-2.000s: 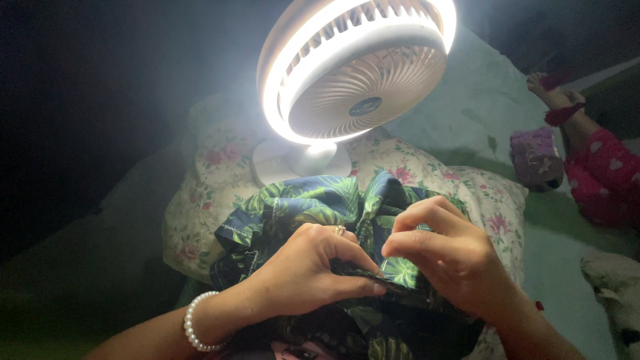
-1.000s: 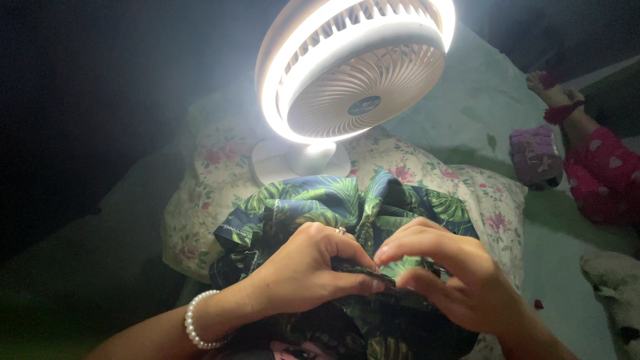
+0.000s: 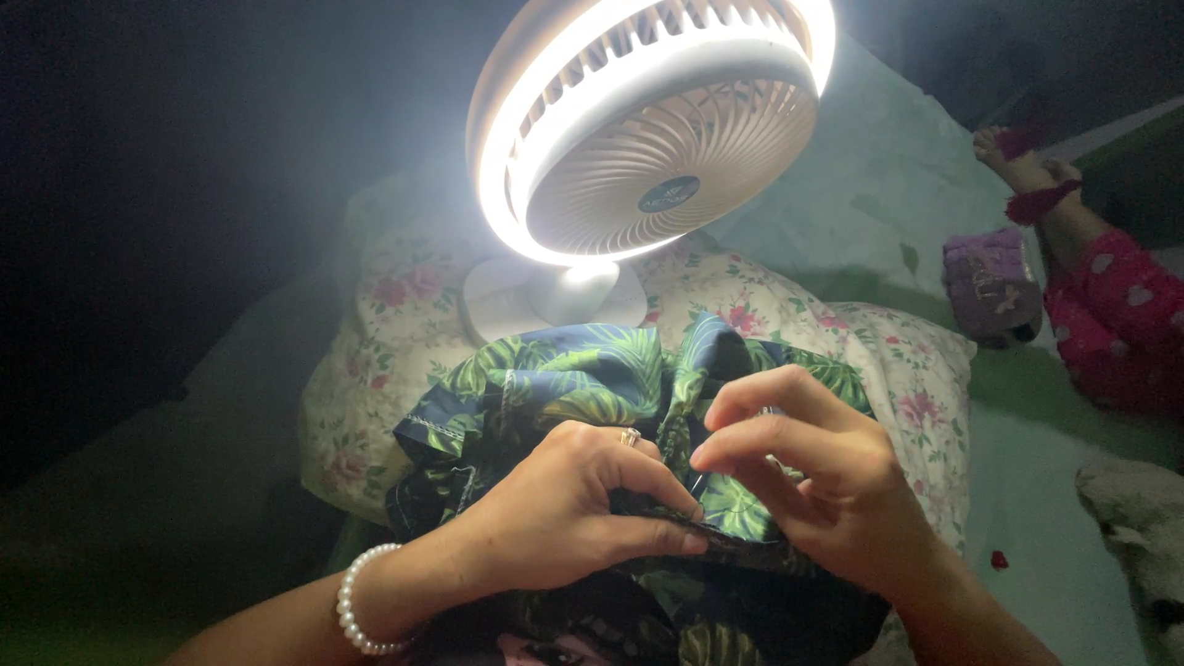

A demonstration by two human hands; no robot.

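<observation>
A dark blue garment with green leaf print (image 3: 592,388) lies bunched over a floral pillow. My left hand (image 3: 573,504), wearing a ring and a pearl bracelet (image 3: 356,601), pinches the folded edge of this cloth between thumb and index finger. Just right of those fingertips, a thin shiny needle (image 3: 697,482) stands up from the fabric edge. Above it is my right hand (image 3: 805,462), fingers curled and slightly spread; whether its fingertips touch a thread or the needle cannot be told.
A lit white ring-light fan (image 3: 671,148) stands behind the garment on the floral pillow (image 3: 398,324). At the right are a purple pouch-like bundle (image 3: 992,287), a person's leg in pink polka-dot cloth (image 3: 1119,314) and a grey fluffy object (image 3: 1138,518).
My right hand's fingertips have lifted from the fabric edge beside my left fingertips, where they were a second ago. My left hand keeps its pinch on the cloth.
</observation>
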